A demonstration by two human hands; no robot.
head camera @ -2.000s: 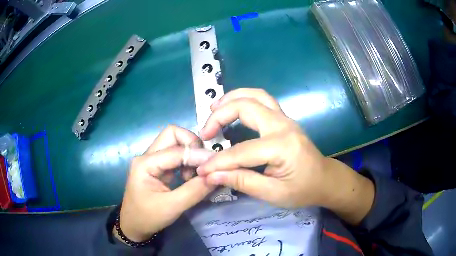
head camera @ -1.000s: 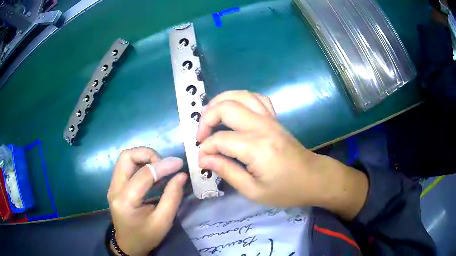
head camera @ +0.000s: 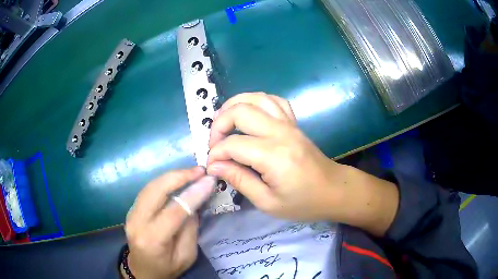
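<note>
A long grey multi-hole metal bar (head camera: 192, 82) lies on the green bench in front of me, its scalloped edge to the right. My right hand (head camera: 267, 158) is over the bar's lower half, thumb and index fingertips pinched together; whether a small part is between them is hidden. My left hand (head camera: 169, 218) is at the bar's lower left, fingertips meeting the right ones. It has a whitish band on one finger. The fingers cover part of the lower holes; one hole shows below them.
A second grey bar (head camera: 100, 93) lies at the left. A clear plastic tray (head camera: 396, 52) is at the right. A blue bin (head camera: 24, 196) and a red bin (head camera: 7, 218) stand at the left edge. Blue tape (head camera: 240, 10) marks the bench (head camera: 284, 54). Metal rails (head camera: 33, 27) are at the far left.
My left hand moved away from the right fingertips, then came back to meet them. The bars and tray have shifted left in view. My right hand stays over the bar's lower half.
</note>
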